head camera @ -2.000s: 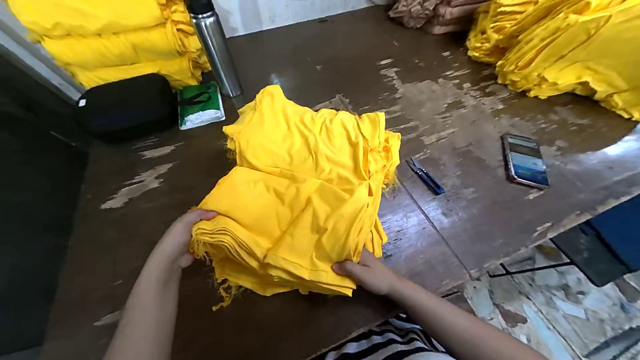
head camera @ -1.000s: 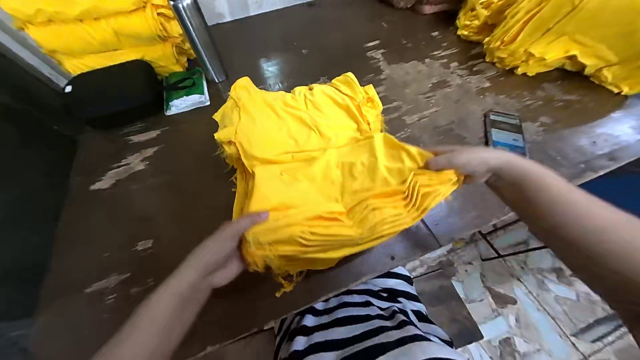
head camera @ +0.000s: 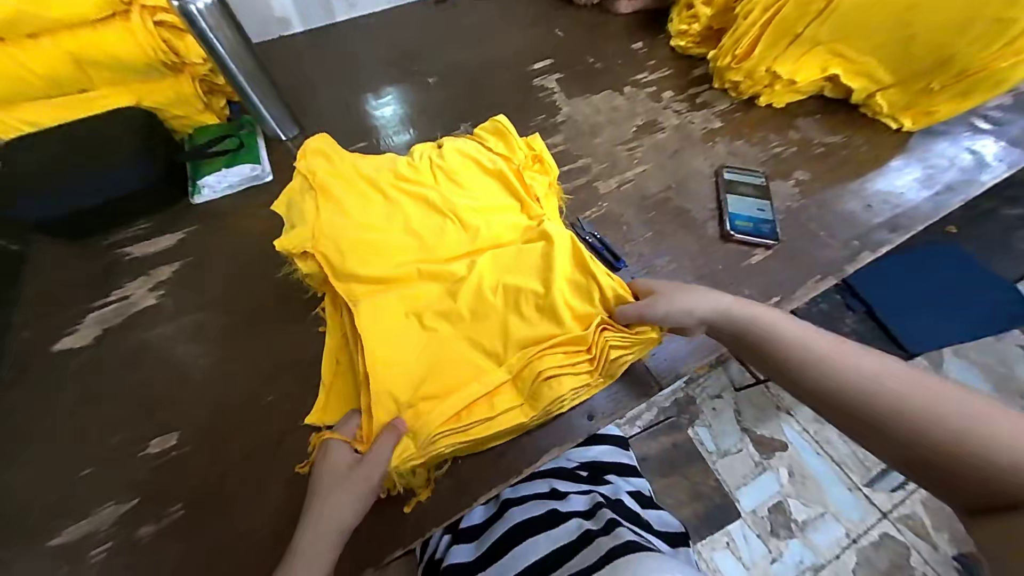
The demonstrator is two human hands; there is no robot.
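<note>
A stack of yellow fabric pieces [head camera: 448, 280] lies on the worn brown table, its layered edges facing me. My left hand [head camera: 352, 464] grips the near left corner, thumb on top and fingers beneath some layers. At the right edge of the stack, my right hand [head camera: 668, 308] holds the near right corner, its fingertips partly hidden by the cloth. Thread snips with blue handles [head camera: 602, 244] lie just beyond that hand, beside the stack. Frayed threads hang from the near left corner.
Rolled yellow fabric [head camera: 104, 64], a black case [head camera: 88, 172], a green-and-white packet [head camera: 228, 160] and a steel bottle [head camera: 240, 72] stand at the back left. A smartphone [head camera: 747, 205] lies right; another yellow fabric pile [head camera: 864, 56] sits back right. The table edge [head camera: 800, 300] runs nearby.
The near part of the fabric stack, raised and bent in my hands a second ago, now lies flatter. The snips, hidden then, show again. The view has shifted closer.
</note>
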